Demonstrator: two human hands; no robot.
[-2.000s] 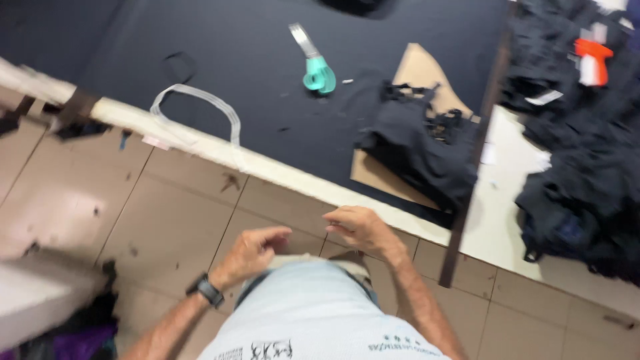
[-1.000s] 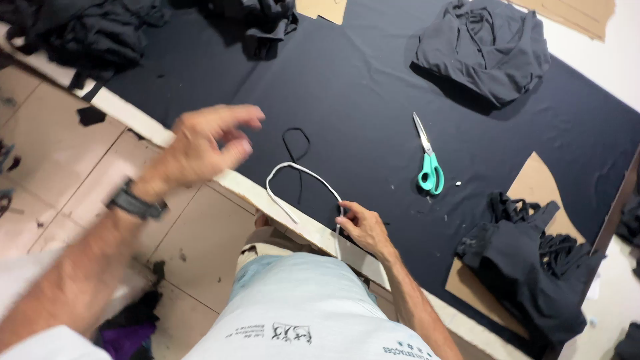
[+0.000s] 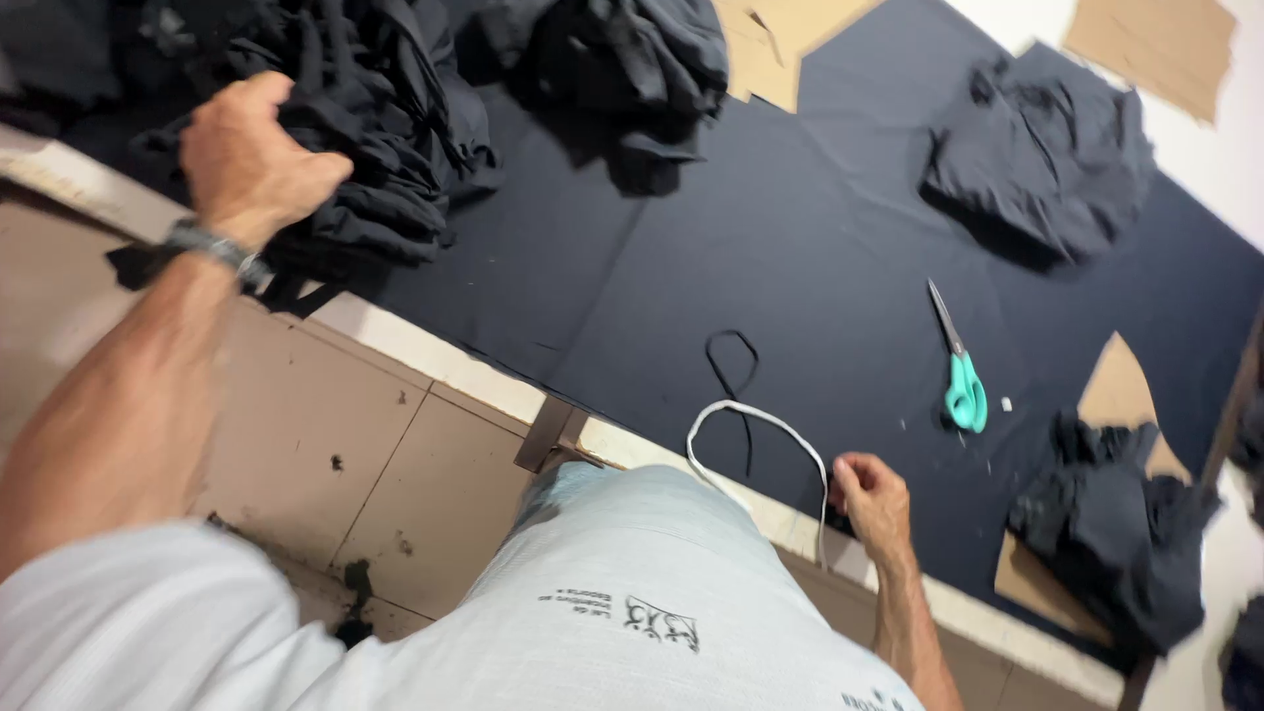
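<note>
My left hand (image 3: 252, 158), with a watch on the wrist, is over a heap of black fabric pieces (image 3: 395, 138) at the upper left, fingers apart and nothing plainly held. At the table's near edge, my right hand (image 3: 871, 499) has its fingers curled close beside a white cord (image 3: 780, 420); whether it pinches anything is hidden. The cord lies in an arch over the edge and crosses a thin black cord (image 3: 731, 370). Scissors with turquoise handles (image 3: 964, 390) lie on the dark fabric (image 3: 612, 306) that covers the table.
More black fabric is bunched at the top (image 3: 632, 69), upper right (image 3: 1047, 153) and lower right (image 3: 1106, 523), the last over a cardboard pattern piece (image 3: 1116, 380). Other brown card pieces (image 3: 1150, 49) lie at the far side. A brown metal bracket (image 3: 549, 434) sits at the near edge.
My left hand has moved left and away from me to the black heap. My right hand, on the white cord a second ago, is now just right of it. The view has shifted left.
</note>
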